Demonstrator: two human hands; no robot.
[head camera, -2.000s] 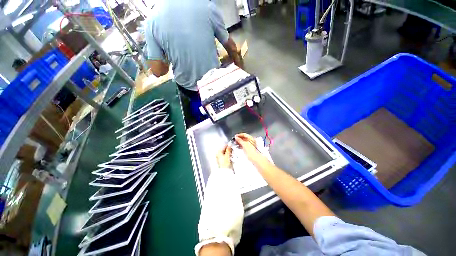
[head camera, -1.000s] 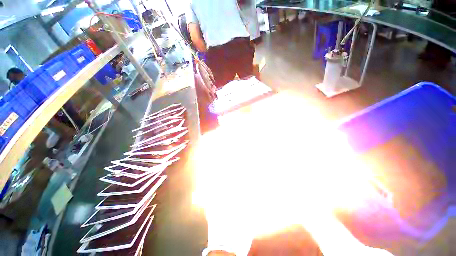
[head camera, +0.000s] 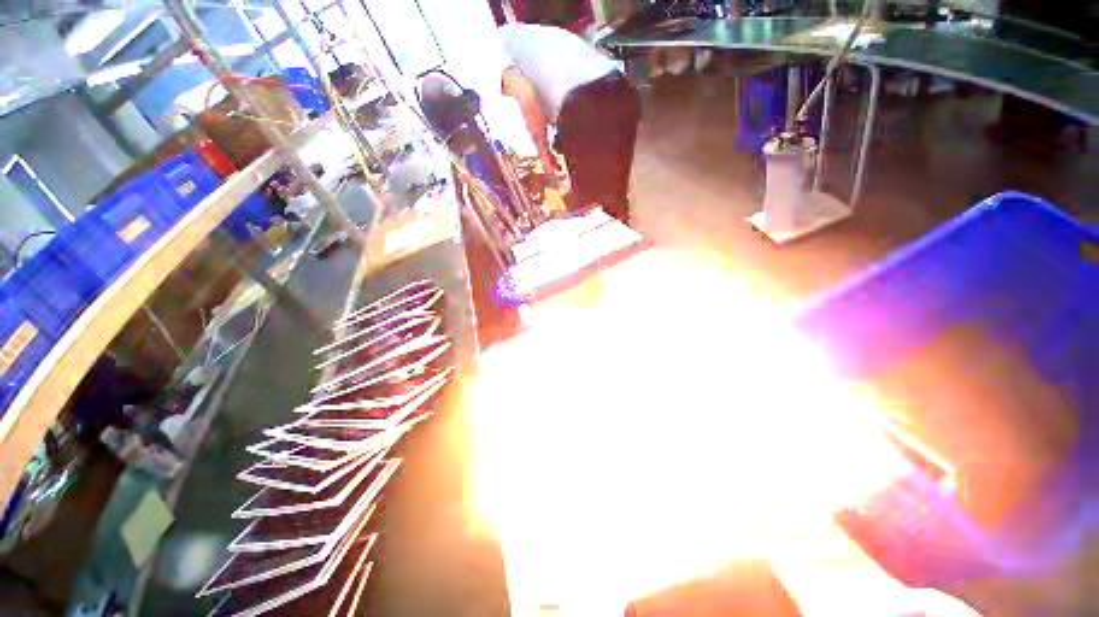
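The test box (head camera: 651, 422) in front of me glares so brightly that its top and anything on it are washed out. The bench meter (head camera: 571, 253) stands at its far edge, its front lost in the glare. A pale forearm shape (head camera: 850, 573) shows at the lower right of the glare, and another pale shape lies at its lower left. Both of my hands are hidden by the glare. Overlapping solar panels (head camera: 319, 488) lie fanned on the green bench (head camera: 416, 518) at the left.
A blue crate (head camera: 976, 259) is at the right, with a panel edge (head camera: 922, 452) inside its near side. Blue bins (head camera: 127, 223) sit on the left shelf. A person (head camera: 579, 109) bends beyond the meter. A white canister (head camera: 789, 187) stands on a floor base.
The test box went from unlit to glaring brightly, and my hands and the panel under them vanished in the glare. The person beyond has moved farther off and bends leftward.
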